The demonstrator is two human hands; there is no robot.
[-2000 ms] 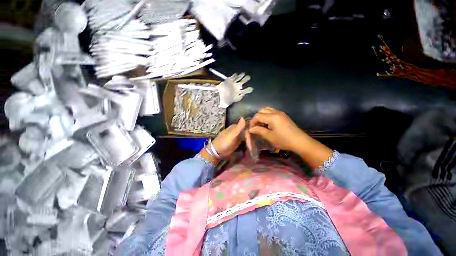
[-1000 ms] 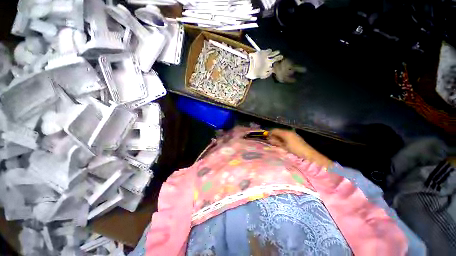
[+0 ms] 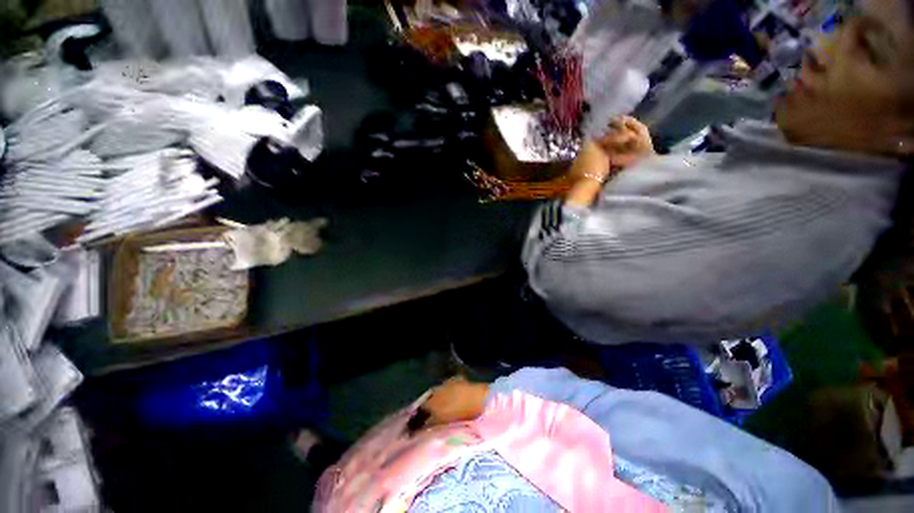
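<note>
My right hand (image 3: 456, 402) is bare and rests low against the pink floral apron (image 3: 546, 441). A small dark patch shows at its fingertips; I cannot tell whether it is a held thing or a pocket opening. My left hand is not in view. On the dark bench lies a shallow brown tray (image 3: 122, 291) of tiny pale fittings (image 3: 190, 291). Limp off-white work gloves (image 3: 263, 243) lie over its right edge. Long white strips (image 3: 150, 195) are stacked behind it.
Another person in a grey top (image 3: 702, 240) sits at the right, hands over the bench near orange-red wires (image 3: 531, 188). White moulded parts (image 3: 40, 386) are piled at the left. A blue plastic thing (image 3: 225, 386) is below the bench edge (image 3: 401, 301); a blue crate (image 3: 651, 369) stands right.
The view has swung right, bringing the other person into view. My left hand has left the picture. The yellow and black knife seen by my right hand earlier no longer shows clearly.
</note>
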